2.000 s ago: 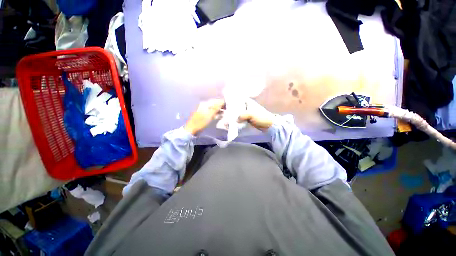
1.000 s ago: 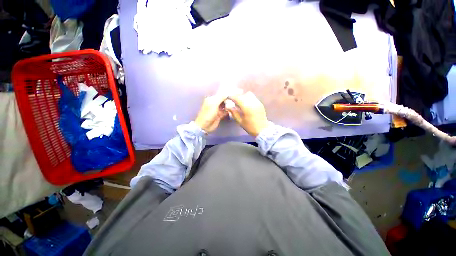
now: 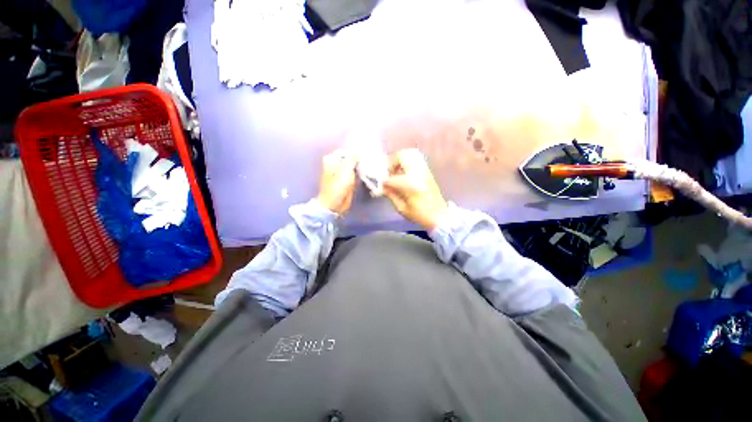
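A small white cloth piece (image 3: 373, 171) is held between my two hands, above the near part of the pale ironing table (image 3: 256, 185). My left hand (image 3: 337, 180) holds its left side with the fingertips. My right hand (image 3: 411, 188) pinches its right side. Its far part blends into the bright glare, so its full shape cannot be told. The steam iron (image 3: 562, 171) rests on the table at the right, with its orange-brown handle and dark soleplate, not held.
A red plastic basket (image 3: 91, 284) at left holds a blue plastic bag (image 3: 161, 257) and white pieces. A jagged white stack (image 3: 257, 45) lies far left on the table. The pale hose (image 3: 688, 187) runs right. Dark fabric (image 3: 701, 91) hangs at far right.
The white piece, spread and hanging two seconds ago, was bunched small in my closed-together hands one second ago. Now my hands are a little apart and more of it shows.
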